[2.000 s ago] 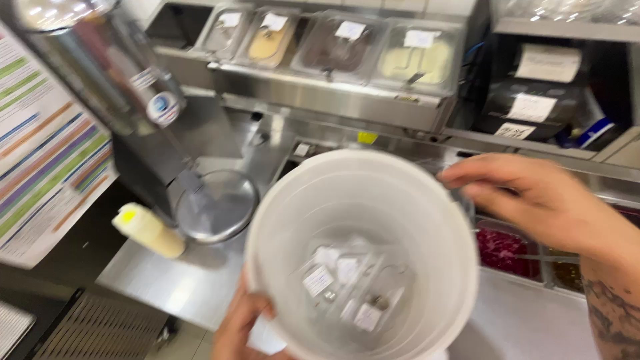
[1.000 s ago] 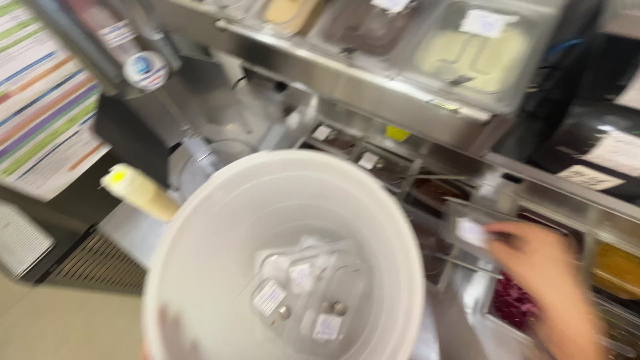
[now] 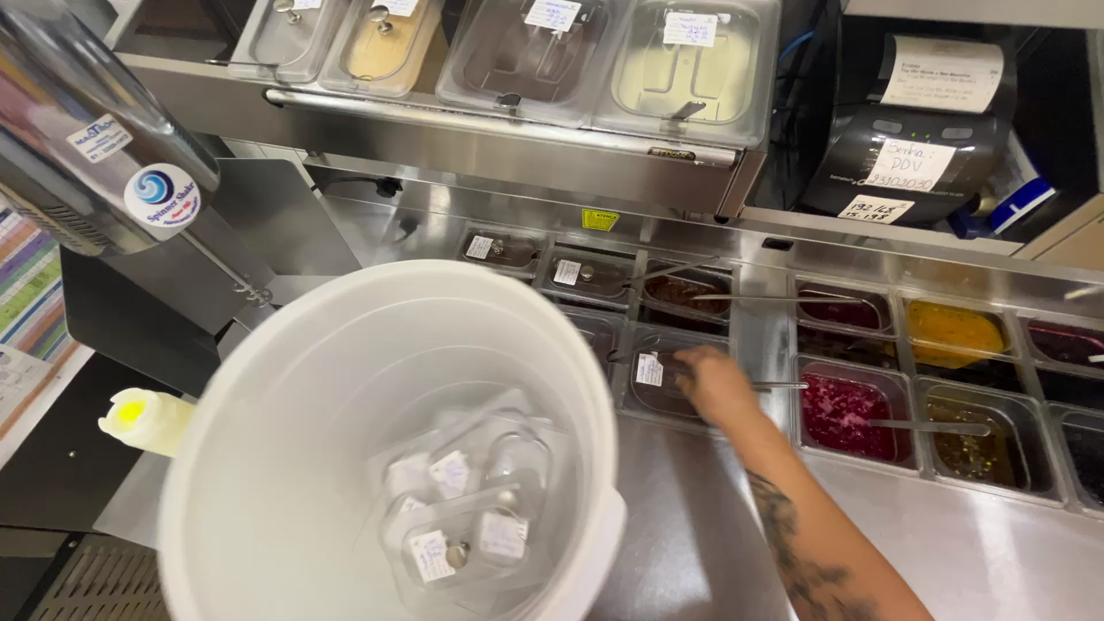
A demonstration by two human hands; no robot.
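Observation:
A large white plastic bucket [image 3: 285, 431] fills the lower left and centre. Several clear plastic lids [image 3: 457, 517] with metal knobs and handwritten labels lie inside it. My right hand [image 3: 716, 379] reaches over the counter, its fingers at the labelled clear lid [image 3: 655, 392] of a topping pan in the front row; whether they grip it cannot be told. Behind it are two smaller lidded pans [image 3: 586, 274] and an uncovered pan of brown sauce [image 3: 686, 293] with a utensil handle across it. My left hand is not visible in this view.
Uncovered pans hold a crimson topping [image 3: 849, 423], a yellow sauce [image 3: 957, 332] and a seeded sauce [image 3: 970, 440]. A spindle mixer [image 3: 95, 129] and a squeeze bottle [image 3: 151, 423] are at left. Lidded containers [image 3: 686, 73] line the steel shelf, with a receipt printer [image 3: 914, 155] at right.
One second ago my right hand held a small labelled lid above the pans; now it is at a front-row pan lid. My left hand, seen at the bucket two seconds ago, is out of sight.

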